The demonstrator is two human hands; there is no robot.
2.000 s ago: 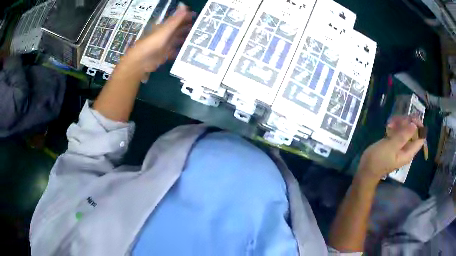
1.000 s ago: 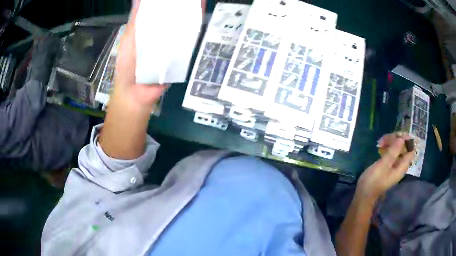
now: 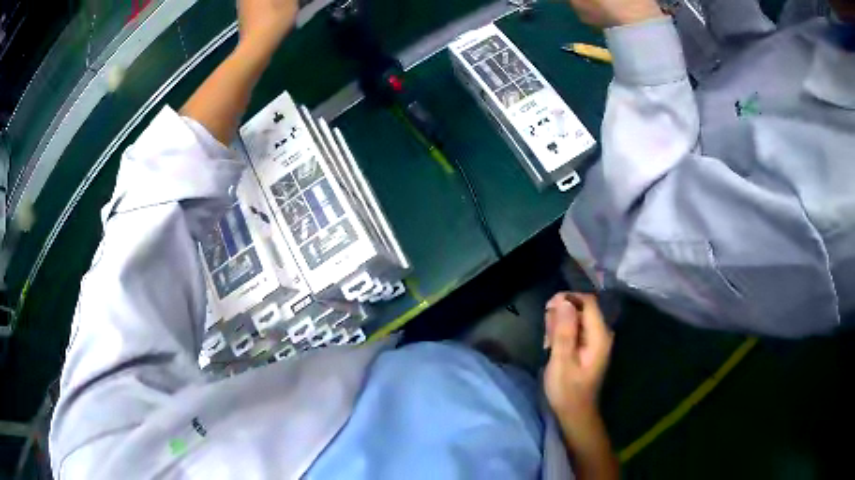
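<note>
White cartons with dark pictures and blue bars point(image 3: 314, 216) lie in overlapping stacks at the left, in front of me. Several white hang tabs point(image 3: 361, 286) stick out at their near ends. My left hand point(image 3: 269, 17) is beyond the stacks, cut off by the top edge; its fingers are out of the picture. My right hand point(image 3: 577, 347) is low, off the bench, right of my blue shirt, with fingers curled. No object shows in it, but the inside of its grip is hidden.
A black corded tool with a red part point(image 3: 394, 84) lies beyond the stacks. Another carton stack point(image 3: 525, 103) and a yellow stick point(image 3: 589, 51) lie to its right. A neighbour in a grey smock point(image 3: 694, 206) is close at the right. The green conveyor point(image 3: 122, 103) curves past at the left.
The view has swung right, so the stacks now show at the left. The white carton in my left hand is out of sight. My right hand is away from the neighbour's carton; its small dark piece no longer shows.
</note>
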